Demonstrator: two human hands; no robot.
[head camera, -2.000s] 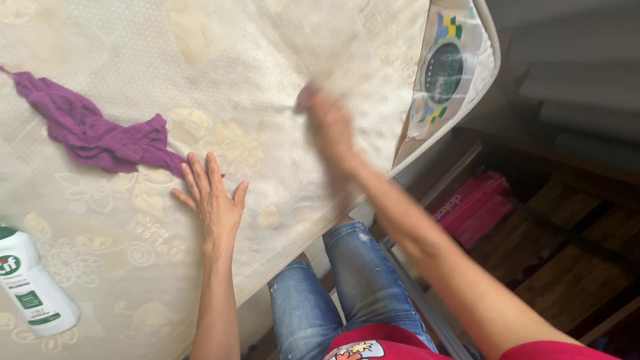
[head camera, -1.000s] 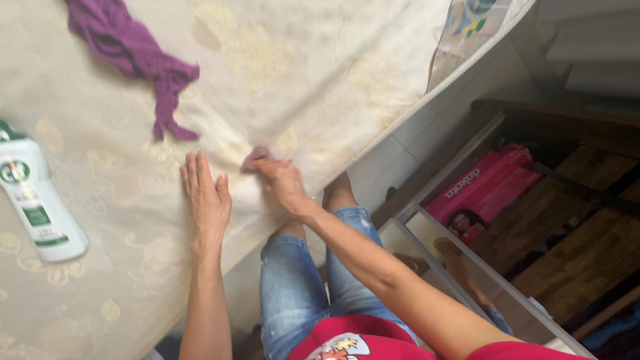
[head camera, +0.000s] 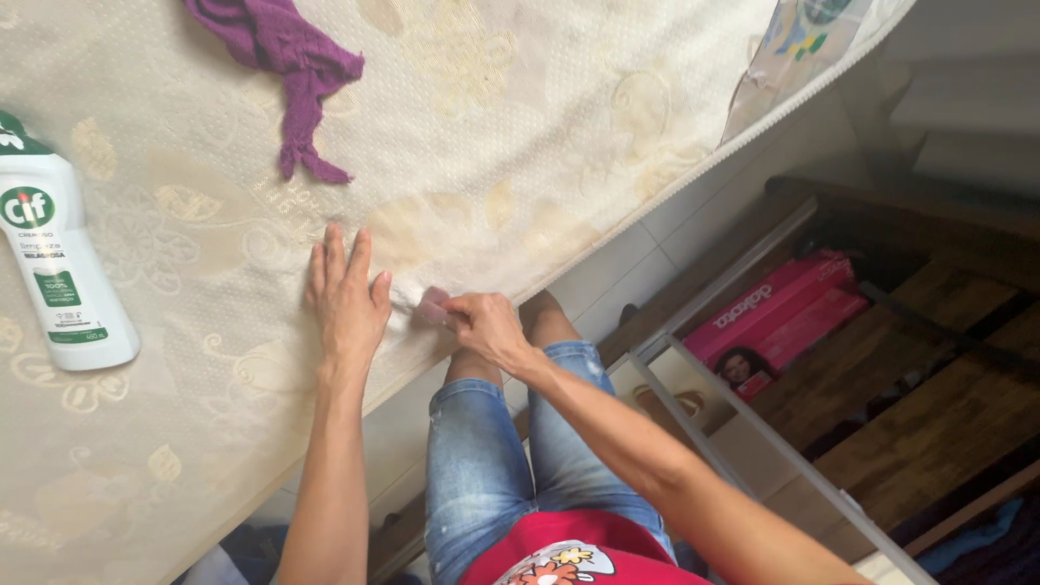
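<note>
My left hand (head camera: 348, 296) lies flat on the cream patterned mattress (head camera: 536, 154), fingers slightly spread, holding nothing. Just right of it, my right hand (head camera: 486, 329) grips a small mauve scrubbing piece (head camera: 433, 307), perhaps a brush or sponge, pressed on the fabric near the mattress edge. A little white foam or cream shows between the two hands. Above my left hand, a crumpled purple cloth (head camera: 296, 69) lies on the mattress. At the far left lies a white Cif cream cleaner bottle (head camera: 69, 268) with a green cap.
The piped mattress edge (head camera: 650, 199) runs diagonally above my legs. A printed label panel (head camera: 792, 49) covers the mattress corner at upper right. On the right, an open wooden unit (head camera: 926, 341) with a metal-framed door holds a pink box (head camera: 780, 309). Pale floor tiles (head camera: 650, 252) show between.
My right hand with the mauve piece has moved from near the label panel down toward the mattress edge, closer to my left hand. The view has shifted considerably.
</note>
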